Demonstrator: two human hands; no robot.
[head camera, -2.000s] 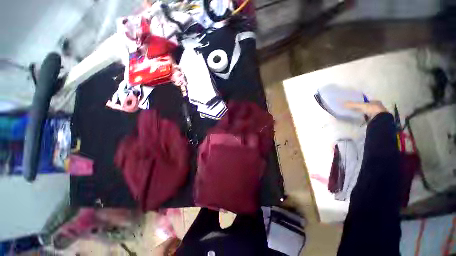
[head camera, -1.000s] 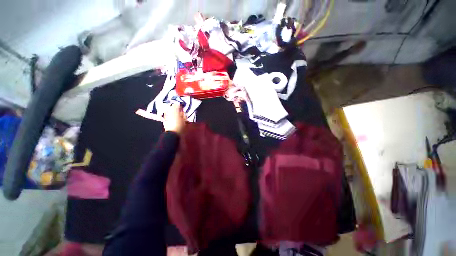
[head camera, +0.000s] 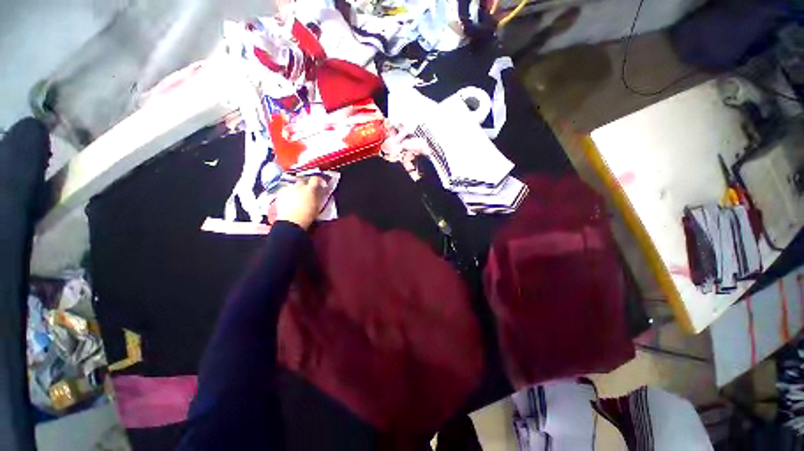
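Observation:
My left hand (head camera: 298, 204) reaches in from the bottom left and is on white and striped scraps just below a red and white packet (head camera: 331, 136). Its fingers are blurred and partly hidden, so I cannot tell if they grip anything. A loose maroon fabric piece (head camera: 388, 317) lies beside my forearm. A flatter maroon stack (head camera: 560, 299) lies to its right. Pale stacked pieces with striped edges (head camera: 467, 158) lie at the top centre, beside a white roll (head camera: 473, 104). My right hand is not in view.
The black-covered table (head camera: 167, 264) carries a tangled scrap pile (head camera: 405, 26) at its far end. A pink piece (head camera: 154, 401) lies at lower left. Right, a white table (head camera: 652, 176) holds striped bundles (head camera: 723, 247) and orange-handled scissors (head camera: 733, 189). Striped panels (head camera: 564, 418) show at bottom.
My right hand, on a pale stack at the white table two seconds ago, has left the picture. My left hand has come in and stays at the scraps. The view has shifted.

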